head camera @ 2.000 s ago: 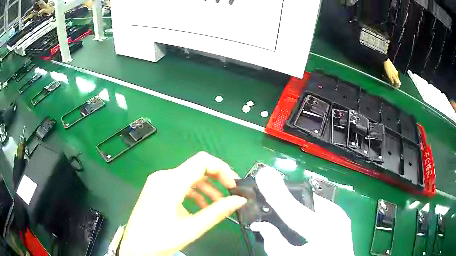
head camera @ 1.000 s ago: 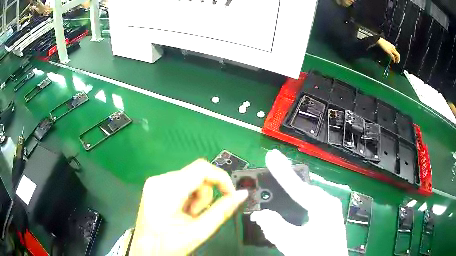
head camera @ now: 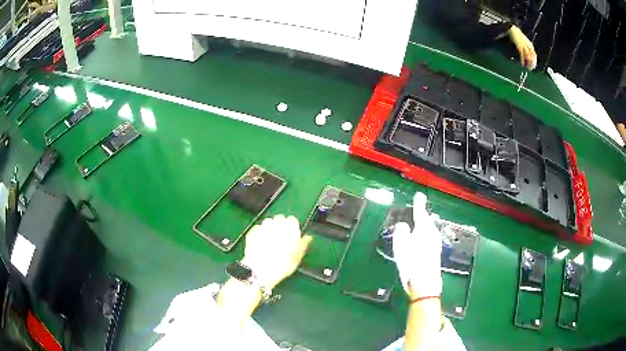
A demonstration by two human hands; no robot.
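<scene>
My left hand [head camera: 276, 248], bare with a watch at the wrist, is low over the green belt. Its fingers are curled beside a phone housing [head camera: 332, 233]; whether they touch or pinch anything is hidden. My right hand [head camera: 419, 250], in a white glove, is at the dark camera end of another phone housing [head camera: 369, 286], with its fingers over that end and partly hiding it. This housing lies flat or nearly flat on the belt. Another housing [head camera: 254, 197] lies to the left of my left hand, and one [head camera: 460, 264] lies right of the glove.
A black blister tray [head camera: 504, 103] with several housings sits on a red crate [head camera: 374, 123]. More housings lie left and right along the belt [head camera: 171, 171]. White discs [head camera: 320, 119] lie near the white machine [head camera: 274, 24]. A black box [head camera: 58, 253] stands left. A person's hand [head camera: 525, 51] shows opposite.
My hands have moved apart and down to the belt, and the unit held up close is no longer there. The view has shifted, showing more housings in front of me.
</scene>
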